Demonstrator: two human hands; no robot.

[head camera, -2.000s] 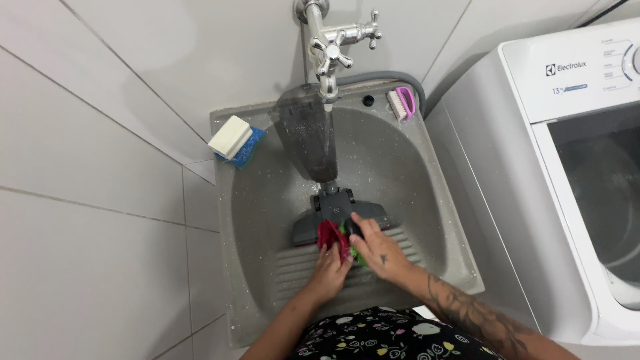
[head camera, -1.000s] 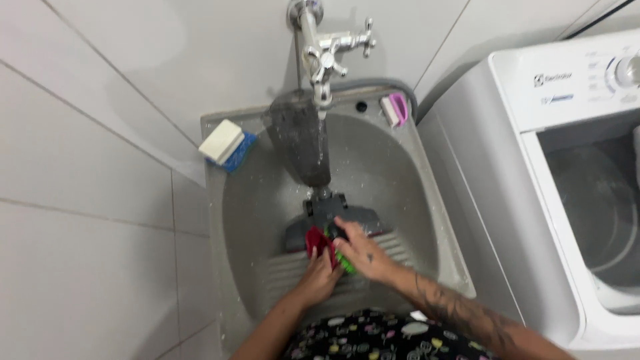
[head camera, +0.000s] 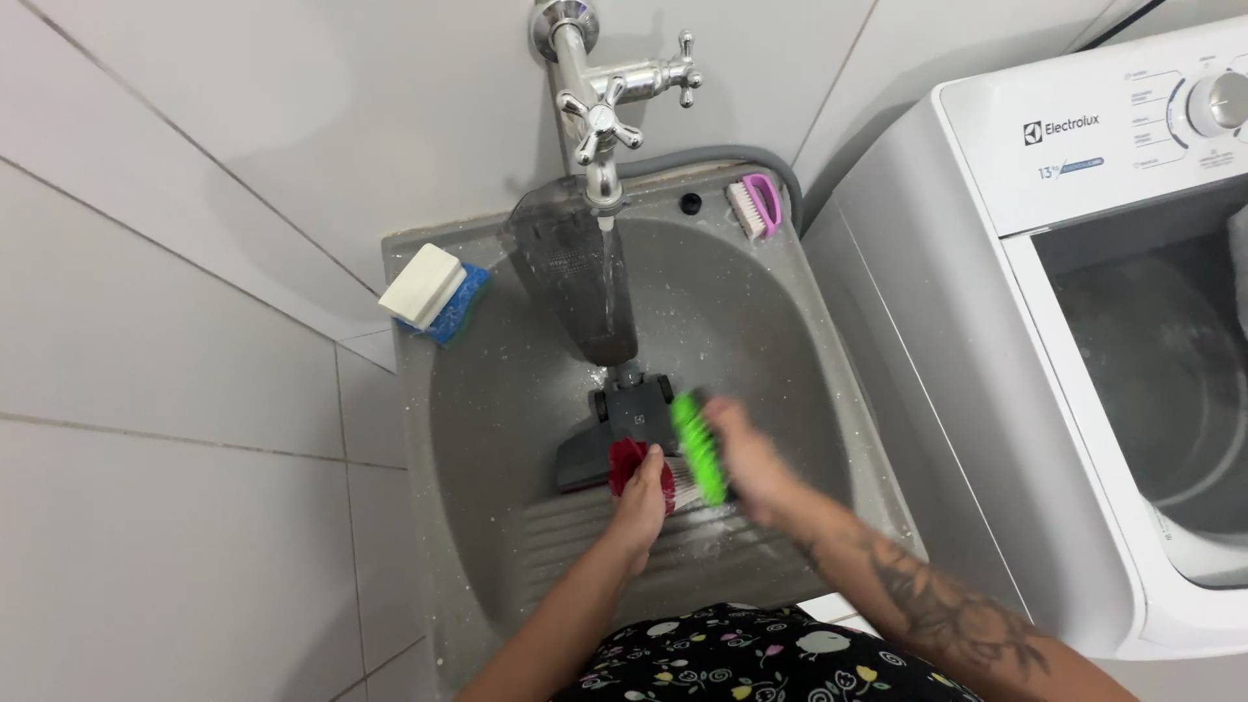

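My left hand (head camera: pixel 641 509) grips a red plastic part with a pale pleated filter section (head camera: pixel 685 483) over the ribbed washboard of the sink. My right hand (head camera: pixel 753 458), blurred, holds a brush with bright green bristles (head camera: pixel 699 450) just right of the pleats; whether the two touch I cannot tell. Behind the hands lies a dark grey vacuum cleaner floor head (head camera: pixel 636 414). A translucent dark plastic container (head camera: pixel 570 268), probably the vacuum's dust bin, leans from the sink's back rim down to it. Water runs from the chrome faucet (head camera: pixel 603 185) in front of this container.
On the grey sink's rim (head camera: pixel 868 419) sit a white soap bar (head camera: pixel 423 285) on a blue sponge (head camera: pixel 458 307), a black plug (head camera: pixel 690 204) and a pink-handled scrub brush (head camera: pixel 756 207). A grey hose (head camera: pixel 721 153) runs behind. A white Electrolux washing machine (head camera: pixel 985 244) stands at the right.
My right hand with the green brush has moved right, away from my left hand. The green bristles and the pale pleats now show more fully. My left hand still holds the red part.
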